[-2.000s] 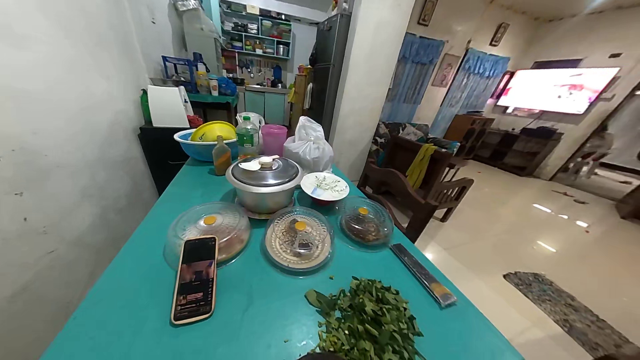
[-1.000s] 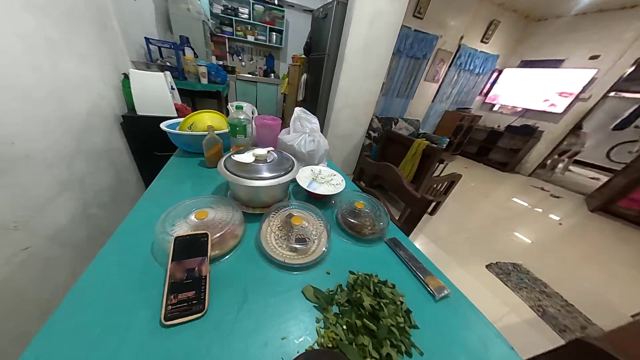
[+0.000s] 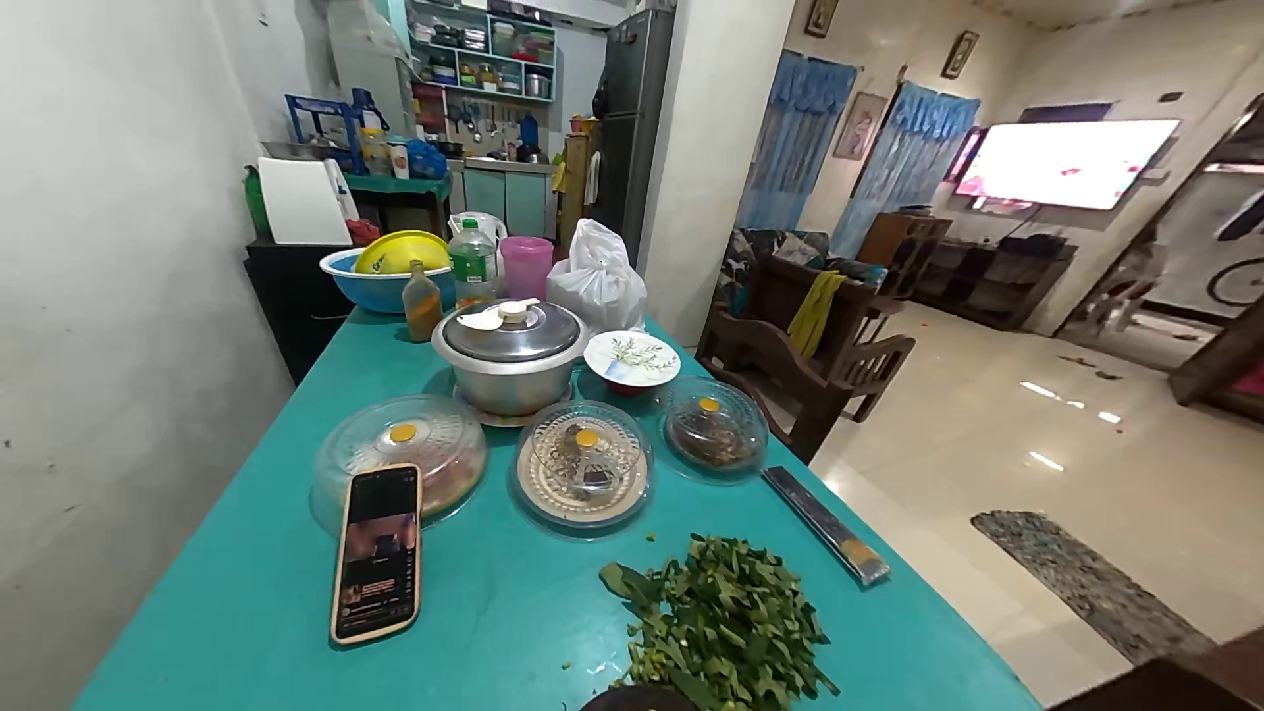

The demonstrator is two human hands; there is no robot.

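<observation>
Neither my left hand nor my right hand shows in the head view. A pile of green leaves (image 3: 731,622) lies at the near middle of the teal table (image 3: 494,612), with a dark rounded thing (image 3: 640,699) cut off at the bottom edge beside it. A smartphone (image 3: 377,553) with a lit screen leans against a clear domed cover (image 3: 395,444) at left. Two more clear covers, one over a patterned plate (image 3: 583,484) and one over dark food (image 3: 713,434), stand behind the leaves. A long, narrow plastic packet (image 3: 828,523) lies to their right.
Further back stand a lidded metal pot (image 3: 512,370), a floral plate (image 3: 632,358) on a red bowl, a white plastic bag (image 3: 598,281), a glass bottle (image 3: 422,306), a plastic bottle (image 3: 473,262) and a blue basin (image 3: 370,281). A wooden chair (image 3: 790,365) adjoins the table's right side.
</observation>
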